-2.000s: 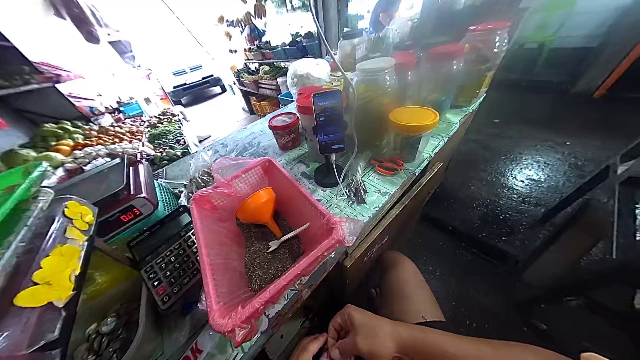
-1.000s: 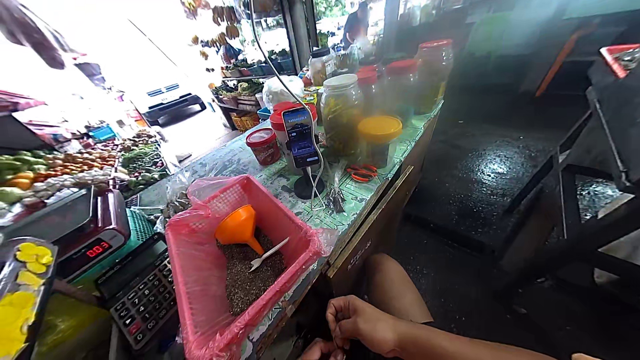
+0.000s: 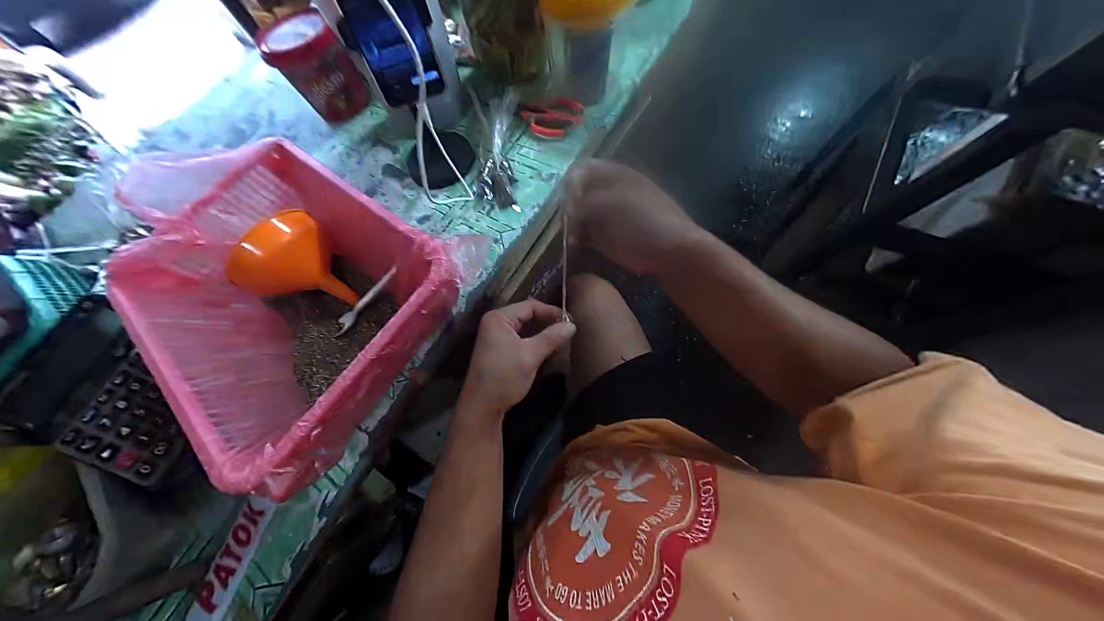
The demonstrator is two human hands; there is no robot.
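My left hand [image 3: 520, 345] is pinched at thumb and forefinger on the lower end of a thin, pale clear strip [image 3: 565, 259], perhaps plastic; a small thing at the fingertips is too small to name. Above and to the right, my blurred right hand [image 3: 608, 211] has its fingers closed on the strip's upper end. Left of both hands stands a pink plastic basket [image 3: 366, 185] lined with clear film. Inside it, an orange funnel [image 3: 280, 254] and a white plastic fork [image 3: 366, 302] lie on dark small grains or seeds [image 3: 323, 349].
On the green counter [image 3: 207, 129] are a red tub [image 3: 319, 73], a phone [image 3: 397, 52] on a stand with a white cable, small clear packets [image 3: 498, 177] and red-handled scissors [image 3: 552, 118]. A calculator [image 3: 125, 423] lies left of the basket. The counter's wooden edge [image 3: 526, 259] runs beside my hands.
My hands were close together low by my knee; my right hand has risen away from my left, and the strip now stretches between them. The view has tilted down.
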